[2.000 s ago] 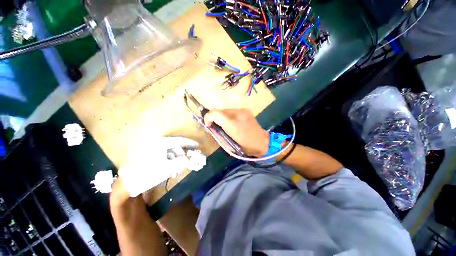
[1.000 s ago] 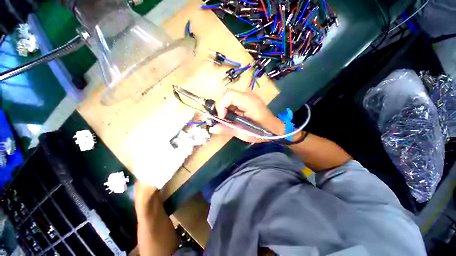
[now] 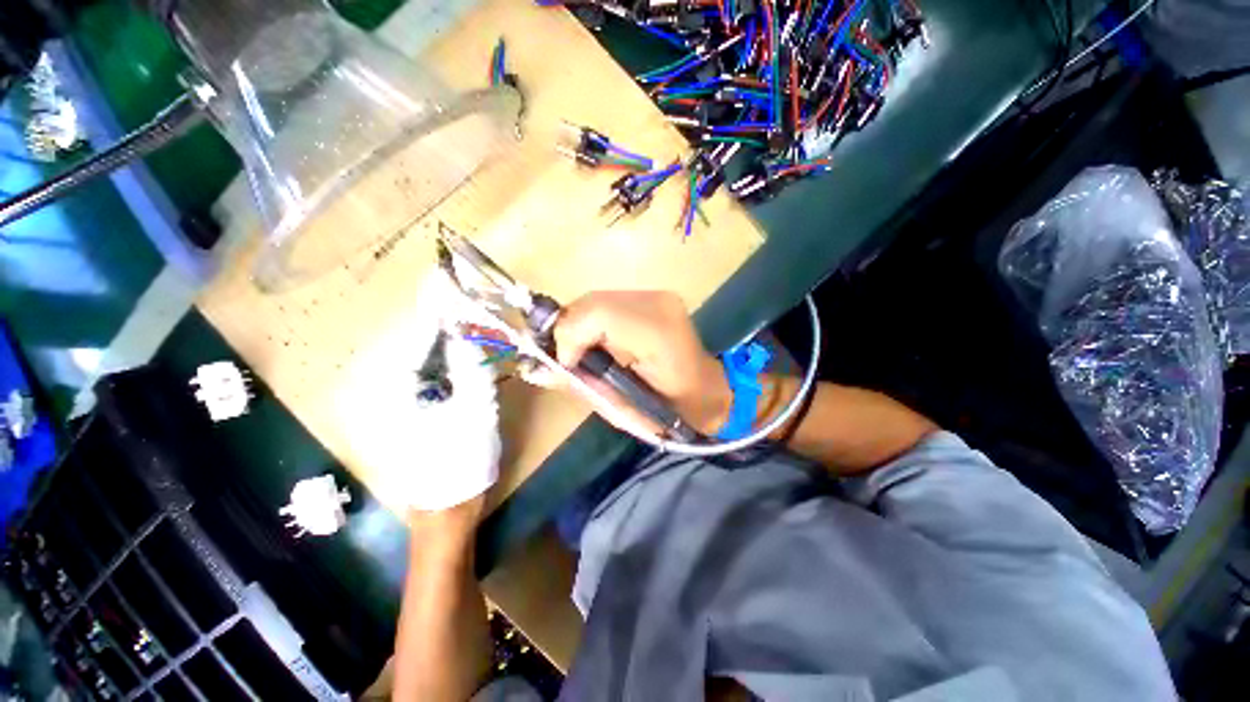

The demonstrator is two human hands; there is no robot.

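Note:
My right hand (image 3: pixel 633 359), bare with a bright blue wrist strap (image 3: pixel 744 387), holds a dark pen-like soldering iron (image 3: pixel 603 368). Its slim metal tip points up-left over the tan board (image 3: pixel 617 117). My left hand (image 3: pixel 425 412), in an overexposed white glove, lies on the board below the tip. It holds a small dark component (image 3: pixel 435 373) with short red and blue leads (image 3: pixel 487 337) that reach towards my right hand. The glove's glare hides most of the finger shape. The iron's tip lies above the component; contact cannot be told.
A clear fume hood (image 3: pixel 370 151) stands over the board's upper left. Pre-wired components (image 3: pixel 617 148) lie on the board, with a large pile (image 3: pixel 768 82) beyond. White housings (image 3: pixel 219 391) and a black divided tray (image 3: pixel 172 590) are at left. Bagged parts (image 3: pixel 1131 357) are at right.
My left hand now shows a dark component with red and blue leads instead of the white housing seen at its fingertips earlier. The iron has moved slightly left.

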